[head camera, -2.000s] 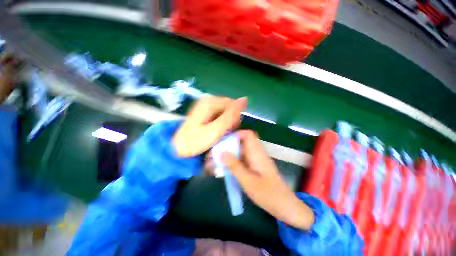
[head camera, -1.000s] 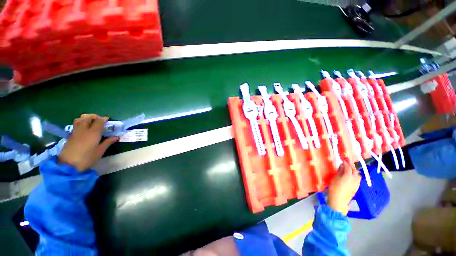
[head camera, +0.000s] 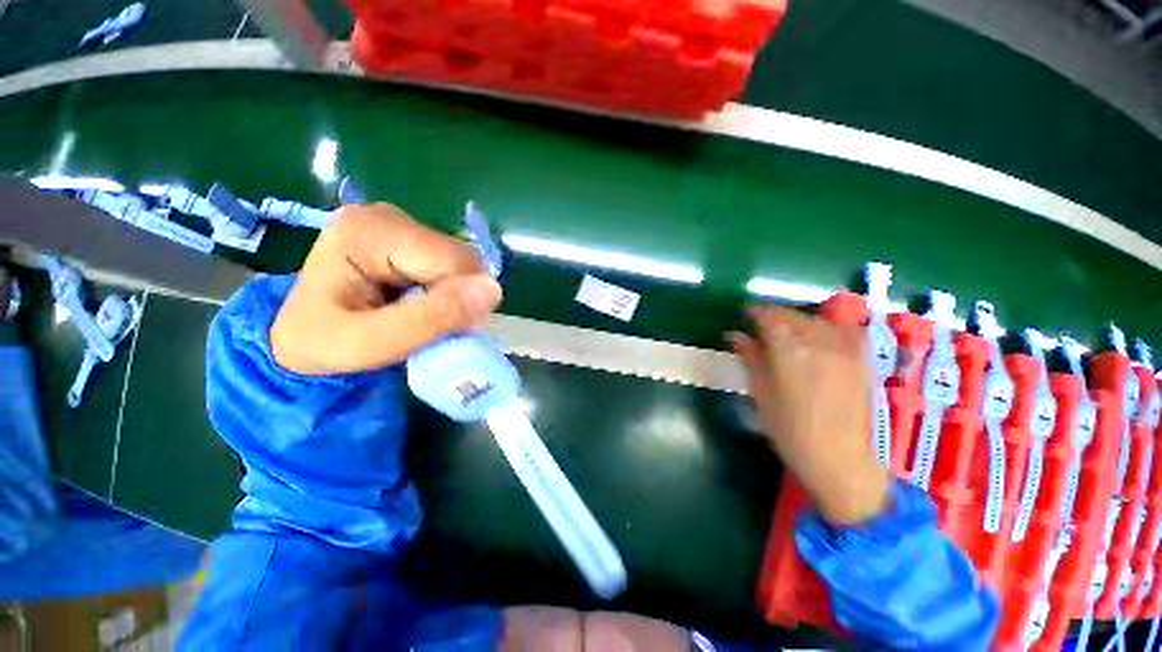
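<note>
My left hand (head camera: 382, 290) pinches a pale blue wristwatch (head camera: 465, 378) above the dark bench. Its light head shows small dark marks, one strap hangs down to the right, and a short strap end sticks up past my fingers. My right hand (head camera: 816, 401) is blurred, with fingers spread, at the left edge of the red watch tray (head camera: 796, 560); I see nothing held in it. Watches (head camera: 939, 382) lie in parallel rows in the tray. A small white printed label (head camera: 608, 298) lies on the green belt.
Loose watches (head camera: 179, 214) lie on the belt at left, more (head camera: 96, 325) on the bench at far left. A red tray stack (head camera: 561, 51) stands across the belt. A white rail (head camera: 624, 354) crosses between belt and bench. A person's blue sleeve shows at left.
The view has swung left. My left hand has lifted a watch off the belt, and the label now lies apart from it. My right hand has left the strap at the tray's near side.
</note>
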